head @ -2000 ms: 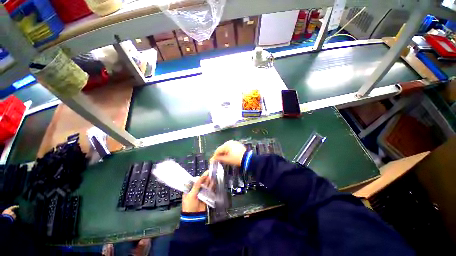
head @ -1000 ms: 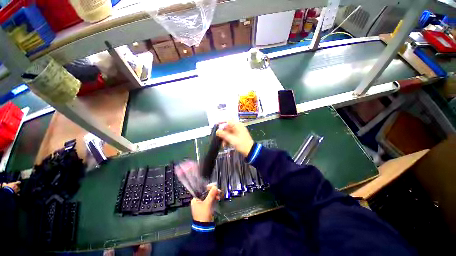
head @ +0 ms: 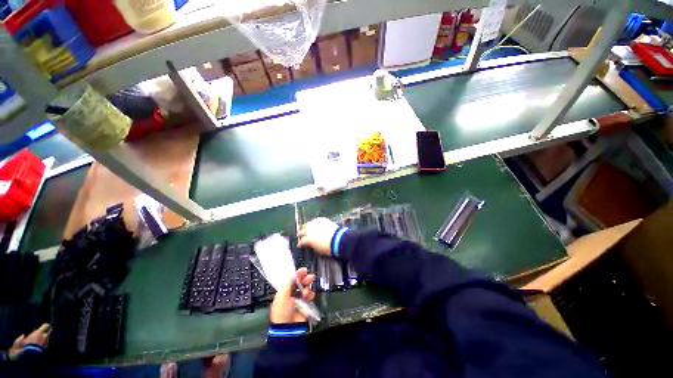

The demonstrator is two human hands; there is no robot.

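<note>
My left hand (head: pixel 291 297) holds a fanned stack of whitish poly bags (head: pixel 276 258), with a clear crumpled end below the fingers. My right hand (head: pixel 319 236) is at the far left end of the row of shiny bagged remotes (head: pixel 395 225), fingers bent down; whether they grip a remote is unclear. My right sleeve hides part of that row. Dull black unbagged remotes (head: pixel 220 279) lie side by side left of the bags. A separate bagged remote (head: pixel 459 221) lies at the right.
Orange-yellow pieces fill a small tray (head: pixel 372 168) on a white sheet (head: pixel 347 111). A smartphone (head: pixel 430 151) lies beside it. An open carton (head: pixel 590 255) stands at right. A black parts heap (head: pixel 92 247) and another person's hand (head: pixel 35 338) are at left. Metal posts (head: pixel 151 181) rise beyond.
My right hand lifted a black remote over the bags, then came down to the left end of the bagged row. My left hand kept the bags and shifted slightly left. The other person's hand moved lower.
</note>
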